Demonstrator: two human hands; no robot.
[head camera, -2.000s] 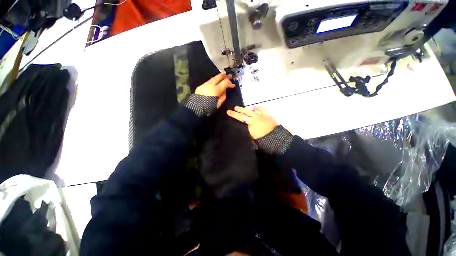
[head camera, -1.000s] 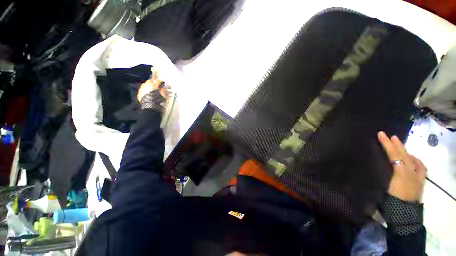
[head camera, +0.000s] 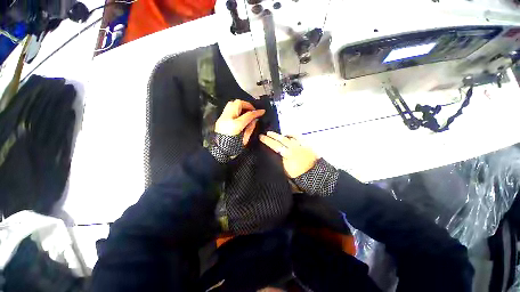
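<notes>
A large black padded mesh back panel (head camera: 177, 102) lies on the white table, with camouflage webbing (head camera: 206, 80) running along it. Its right edge is at the presser foot and needle (head camera: 268, 96) of the white sewing machine (head camera: 285, 34). My left hand (head camera: 236, 121) is on the panel's edge just below the needle, thumb and fingers pinched on black material. My right hand (head camera: 291, 153) lies lower and to the right, its fingertips on the panel edge. The panel's lower part hangs over the table's front edge towards my lap.
A dark stack of panels (head camera: 40, 137) is at the table's left. A white sack (head camera: 43, 234) with dark pieces is lower left. A clear plastic bag (head camera: 462, 188) is at right. Orange-red fabric (head camera: 165, 20) is at the back. A black jointed metal piece (head camera: 425, 117) sits on the machine bed.
A second ago my left hand was at the white sack and my right hand lay flat on the panel. Now both hands are at the panel's edge by the needle, and the view has turned back.
</notes>
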